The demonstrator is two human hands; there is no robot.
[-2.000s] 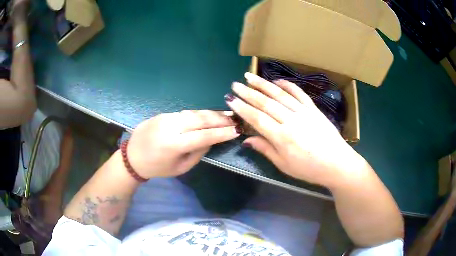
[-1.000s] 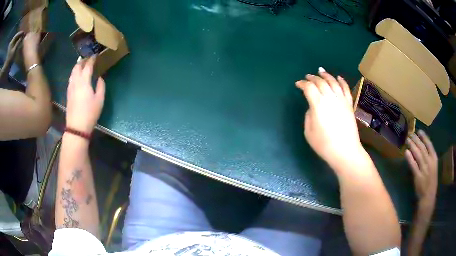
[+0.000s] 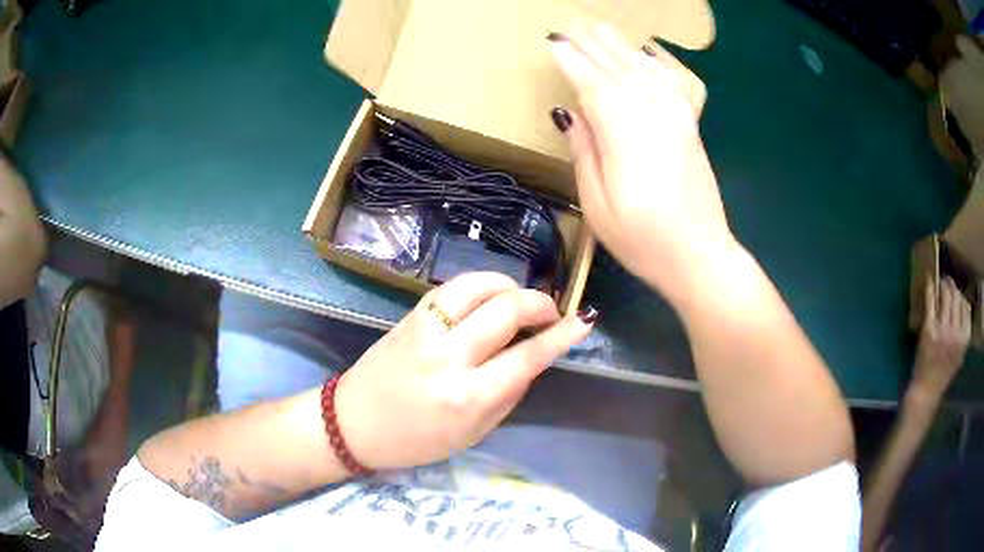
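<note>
An open brown cardboard box (image 3: 340, 178) lies in front of me near the table edge. Its hinged lid (image 3: 464, 65) stands back, away from me. Inside, a coiled black cable (image 3: 432, 185) lies along the back. A bagged device (image 3: 380, 232) in clear plastic sits at the front left, and a black power adapter (image 3: 478, 259) with a metal prong showing is at the front right. My left hand (image 3: 453, 361) is at the box's front right corner, fingers bent; its grip is unclear. My right hand (image 3: 647, 162) lies over the lid's right part, its palm side hidden.
The dark green table (image 3: 194, 140) has a pale edge. Another person's hand (image 3: 944, 329) is by a cardboard box (image 3: 925, 283) at the far right. Another person's arm (image 3: 16, 232) shows at the left edge. Black items (image 3: 879, 32) lie at the top right.
A second ago my hands were apart, the left by a box at the upper left. Now both are at an open box in front of me. The box seen earlier at the right is with another person.
</note>
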